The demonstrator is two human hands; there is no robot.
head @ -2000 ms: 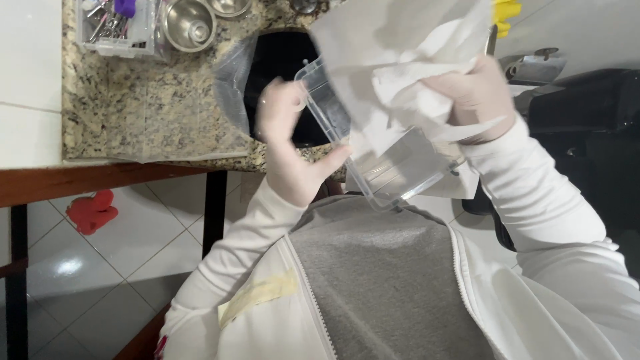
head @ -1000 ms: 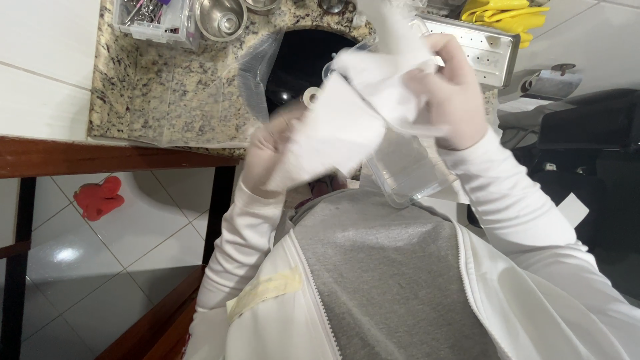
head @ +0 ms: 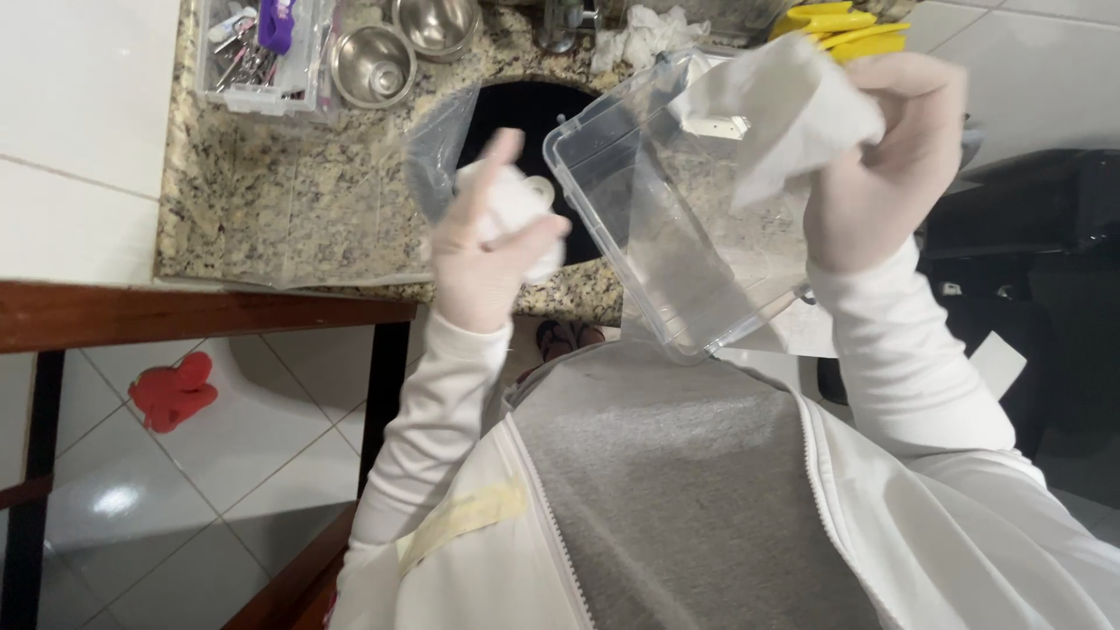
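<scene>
My left hand (head: pixel 490 254), blurred, holds a crumpled white paper wad (head: pixel 516 214) in front of the dark round sink basin (head: pixel 525 109). On the right my right hand (head: pixel 892 162) grips a loose white paper sheet (head: pixel 783 114) that hangs over the top right of a clear plastic box (head: pixel 691 254). The box stands tilted between my hands at the counter's front edge, and neither hand plainly grips it. What supports its lower end cannot be seen. Clear plastic film (head: pixel 433 157) lies at the basin's left rim.
On the granite counter (head: pixel 254 192) are a clear bin of metal tools (head: pixel 262 101) and steel bowls (head: pixel 374 66). Behind the basin are a faucet (head: pixel 560 26) and crumpled white paper (head: pixel 652 35). Yellow gloves (head: pixel 840 26) lie at the top right. A red object (head: pixel 175 392) is on the tiled floor.
The white paper was bunched between my hands a second ago; now my hands are farther apart, each with white paper. The clear box shows more fully between them.
</scene>
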